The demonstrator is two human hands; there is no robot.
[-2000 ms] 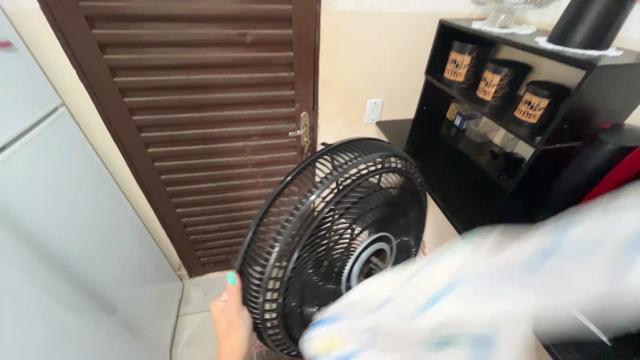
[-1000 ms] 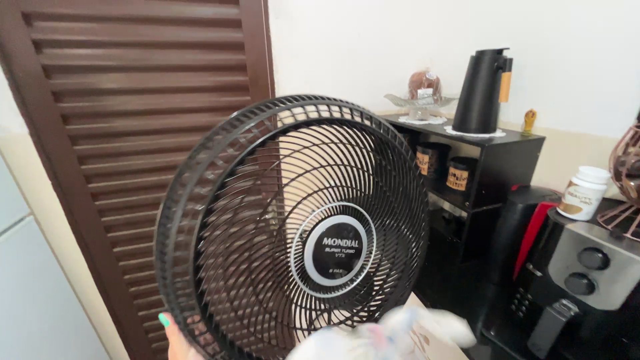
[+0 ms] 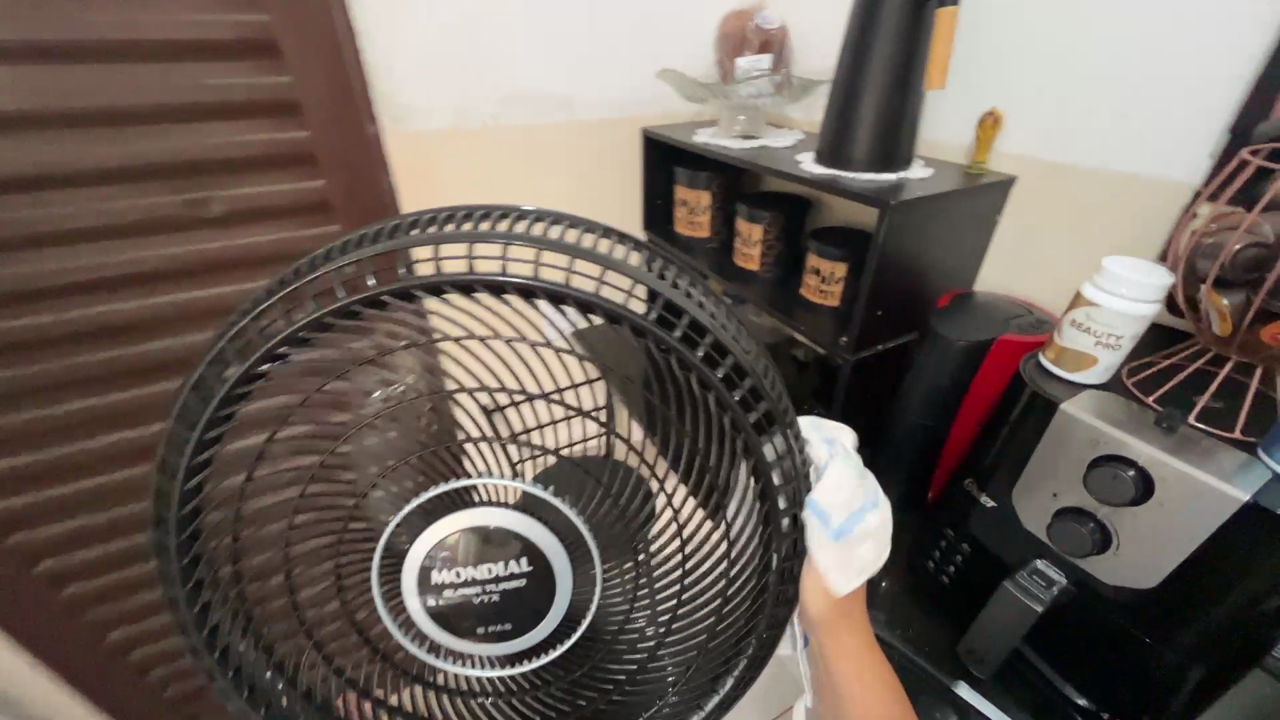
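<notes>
A black Mondial fan head [image 3: 490, 450] with a round plastic grille fills the left and middle of the view, its front badge facing me. At its right rim is my right hand [image 3: 836, 600], mostly covered by a white cloth [image 3: 848, 510] with light blue marks. The hand holds the cloth against the outer edge of the grille; its fingers are hidden behind the cloth and rim. My left hand cannot be made out. The fan's lower edge runs out of the frame.
A brown louvred door [image 3: 150, 300] stands at the left. On the right are a black shelf [image 3: 940, 220] with dark canisters [image 3: 755, 235], a black thermal jug [image 3: 875, 90], a glass bowl [image 3: 742, 100], an air fryer [image 3: 1130, 500], a white supplement bottle [image 3: 1105, 320] and a copper-coloured wire basket [image 3: 1220, 260].
The cloth, earlier in front of the fan's lower right, is now at its right rim. The left hand, seen earlier at the lower left rim, no longer shows. The view has swung right.
</notes>
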